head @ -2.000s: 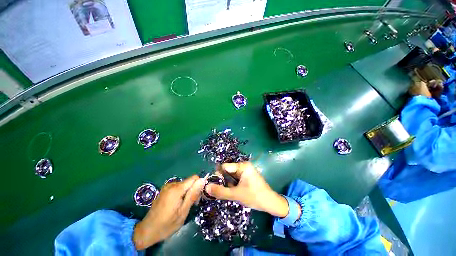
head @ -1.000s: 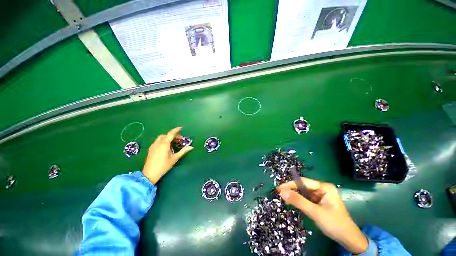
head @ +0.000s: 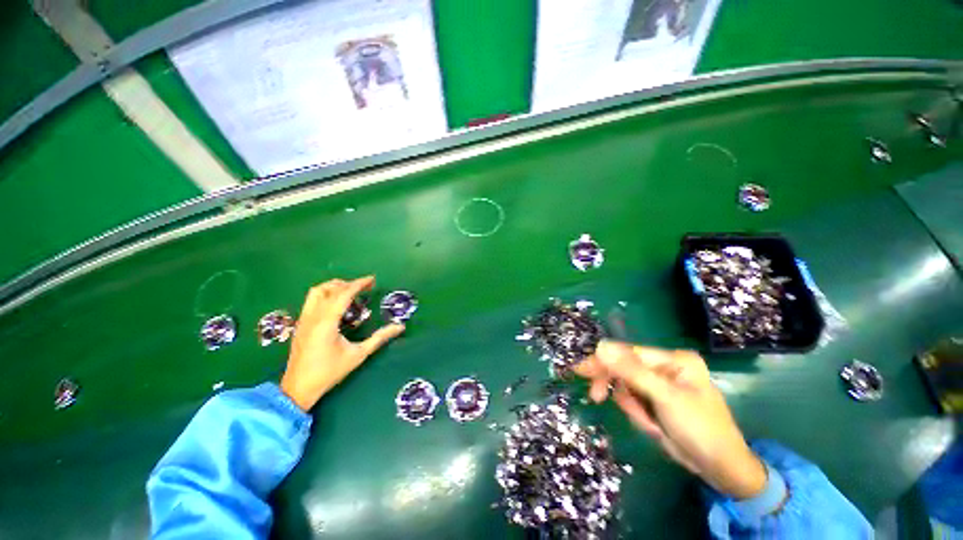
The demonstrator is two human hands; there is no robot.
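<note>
My left hand [head: 325,343] is over the belt, thumb and fingers spread around a reddish round assembly [head: 357,311] that they partly hide. Another round assembly [head: 399,306] lies just right of it. Two silver round assemblies [head: 417,401] sit side by side nearer me. My right hand [head: 671,406] has its fingertips pinched at the lower edge of the smaller heap of metal pieces [head: 565,332]. The tweezers in it are blurred and mostly hidden. A larger heap [head: 560,469] lies below, nearer me.
A black parts bin [head: 808,306] filled with shiny bits stands right of the heaps. More round assemblies lie along the green conveyor belt [head: 317,253], left and far right. One [head: 862,380] lies right of the bin. A metal rail [head: 591,132] and posted sheets are behind.
Over the last two seconds my hands have parted from a shared assembly: the left went to the belt, the right to the small heap. Two assemblies now sit together left of the heaps. The view has shifted.
</note>
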